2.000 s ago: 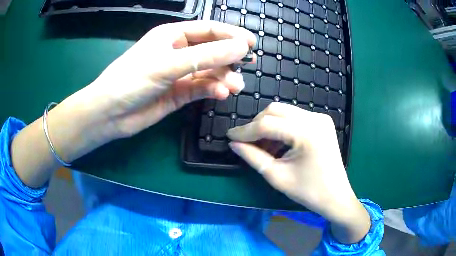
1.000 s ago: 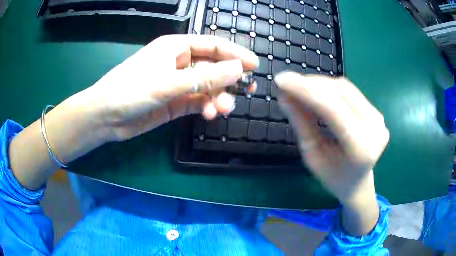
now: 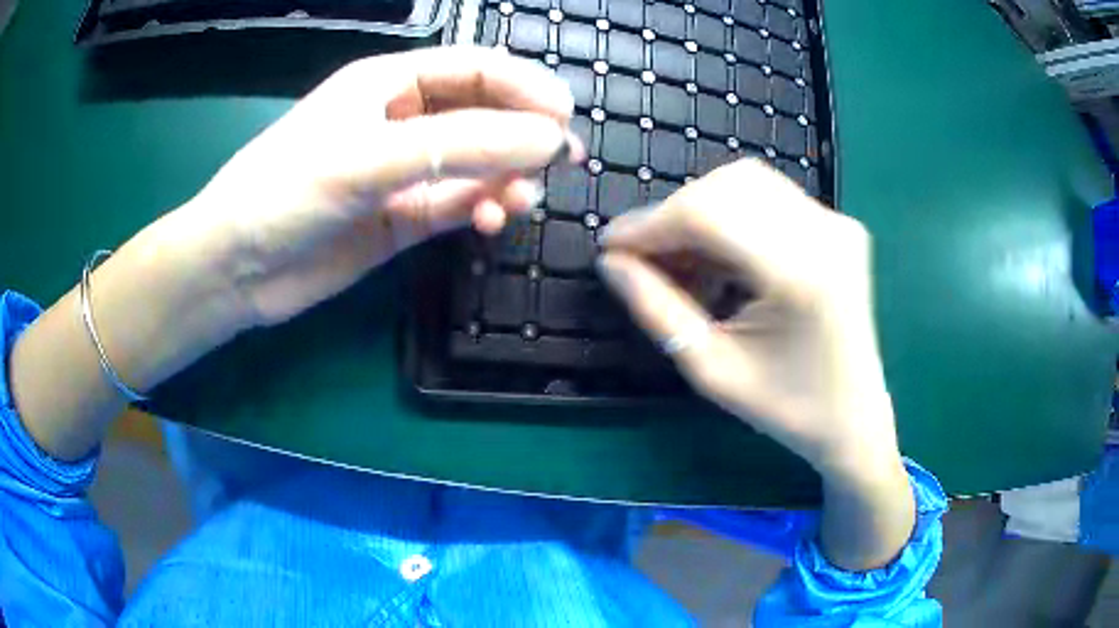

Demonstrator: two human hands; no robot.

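My left hand [image 3: 393,178] is over the left part of the black pocketed tray [image 3: 491,396], palm turned inward. Its thumb and fingers pinch a small dark component [image 3: 569,150], mostly hidden by the fingertips. My right hand [image 3: 773,307] is over the tray's lower right part, slightly blurred, thumb and forefinger close together above the pockets. Whether anything is between them cannot be told. Pale dots show at many pocket corners; the lower right pockets are partly hidden by my right hand.
A second black tray [image 3: 264,25] with a thick grey rim is at the upper left. The green bench [image 3: 969,319] has a curved front edge. Blue cloth and a white item [image 3: 1041,513] show beyond it at lower right.
My right hand has swung away from the tray and come back down over it. My left hand has shifted left and slightly up. Less of the dark component shows.
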